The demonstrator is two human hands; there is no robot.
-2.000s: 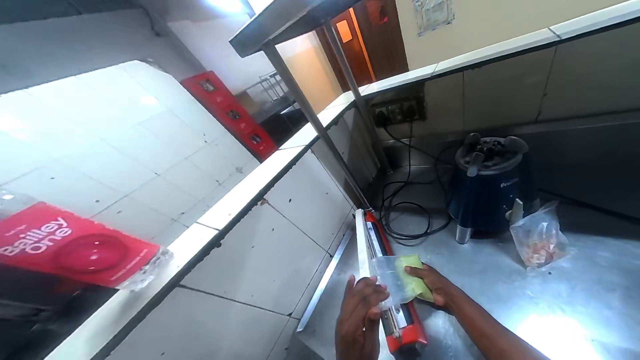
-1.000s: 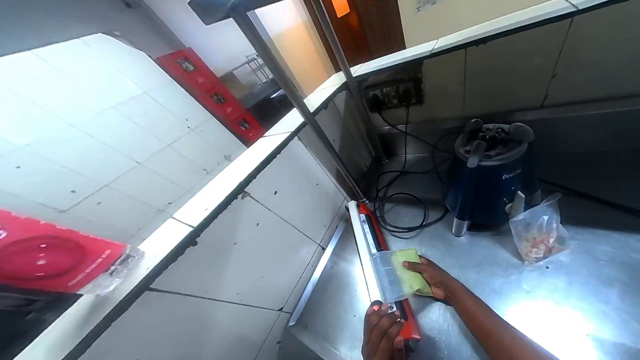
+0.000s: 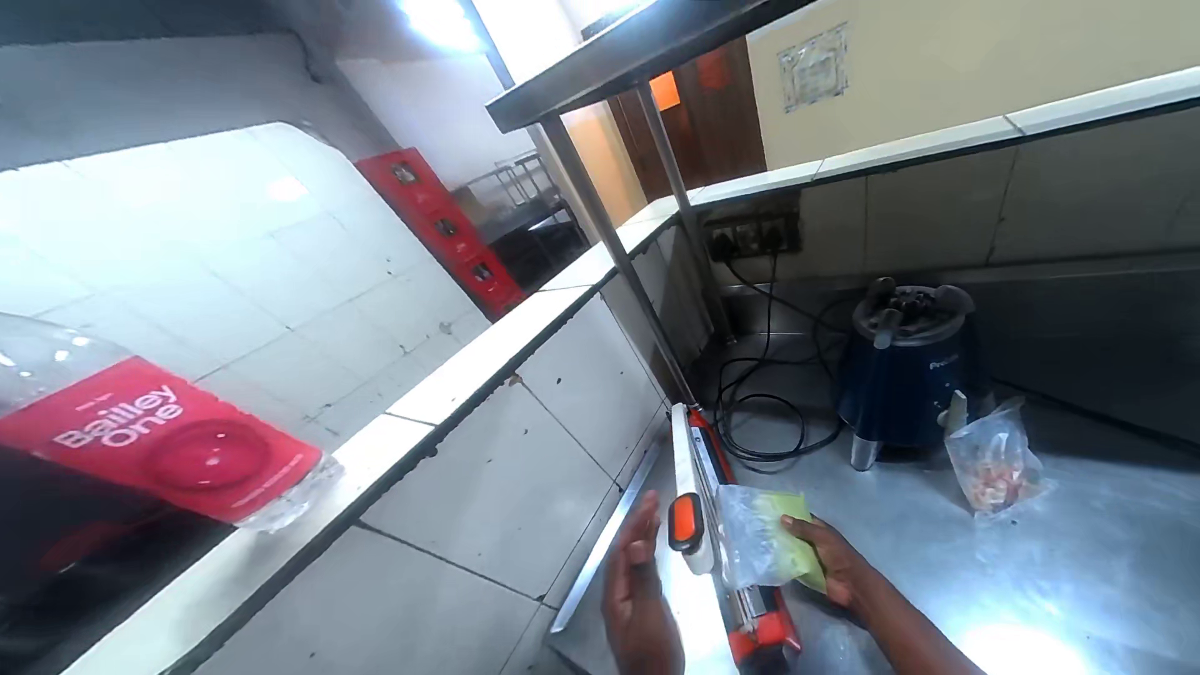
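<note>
A red impulse bag sealer (image 3: 771,630) stands on the steel counter, its white lever arm (image 3: 682,450) with an orange button along the left side. Across the sealer's bar lies the clear end of a plastic bag (image 3: 750,536) that holds something pale green. My right hand (image 3: 830,558) grips the bag's green end, fingers on top. Just left of the lever, my left hand (image 3: 642,595) is held up with its fingers extended and thumb apart, holding nothing.
Behind the sealer lie black cables (image 3: 764,398) running to a wall socket (image 3: 750,236). A blue mixer base (image 3: 909,375) and a small clear bag of pinkish pieces (image 3: 996,469) are at the right. Left are a tiled ledge (image 3: 469,375) and a plastic bottle (image 3: 169,441); a metal shelf post (image 3: 614,244) rises behind.
My left hand was on the near end of the sealer's lever one second ago and is now off it, to the left. My right hand still grips the bag. The view has shifted.
</note>
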